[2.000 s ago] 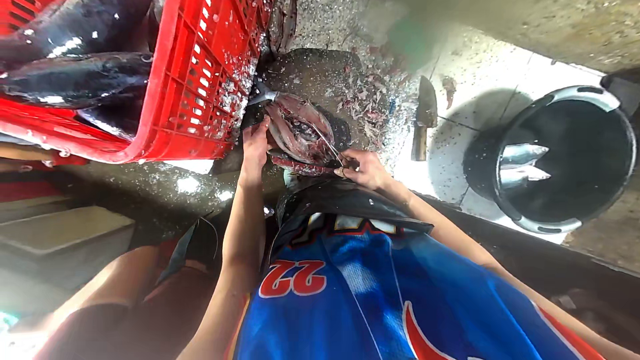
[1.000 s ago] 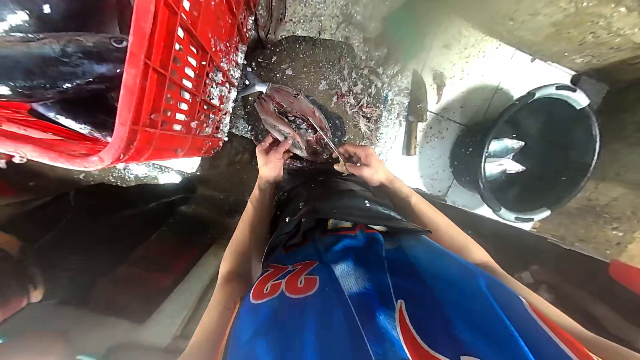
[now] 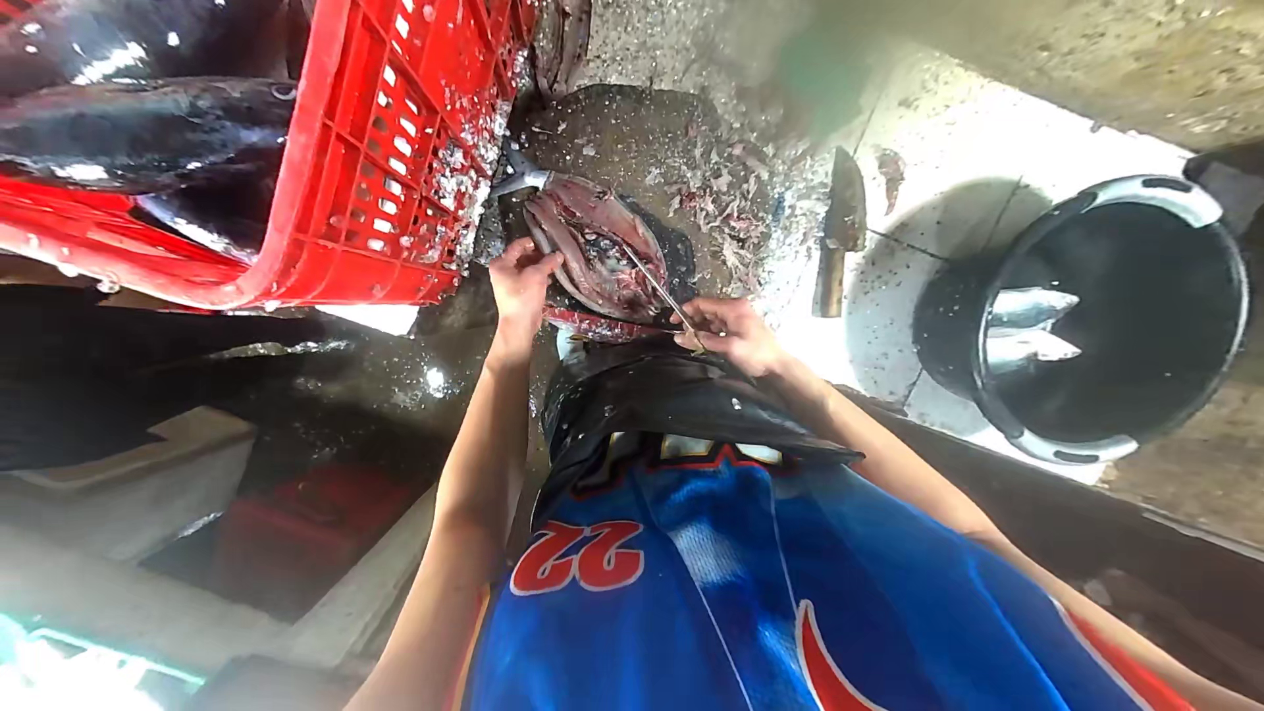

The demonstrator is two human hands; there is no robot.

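A split-open fish with red flesh lies on a dark, wet cutting block, its tail toward the upper left. At the fish's left edge, my left hand has thumb and fingers on the flesh. My right hand grips a thin, narrow-bladed tool, probably a knife, whose far end reaches over the opened middle of the fish. A dark red strip of flesh lies along the near side, by the black apron. Part of the tool's grip is hidden by my fingers.
A red plastic crate holding several whole dark fish stands at left. Scraps of flesh litter the block. A broad knife with a wooden handle lies on the white tiles, beside a black tub containing two silvery fish pieces.
Another person's legs, at the lower left two seconds ago, are out of view. My left hand has shifted slightly along the fish's edge; my right hand still has the thin tool.
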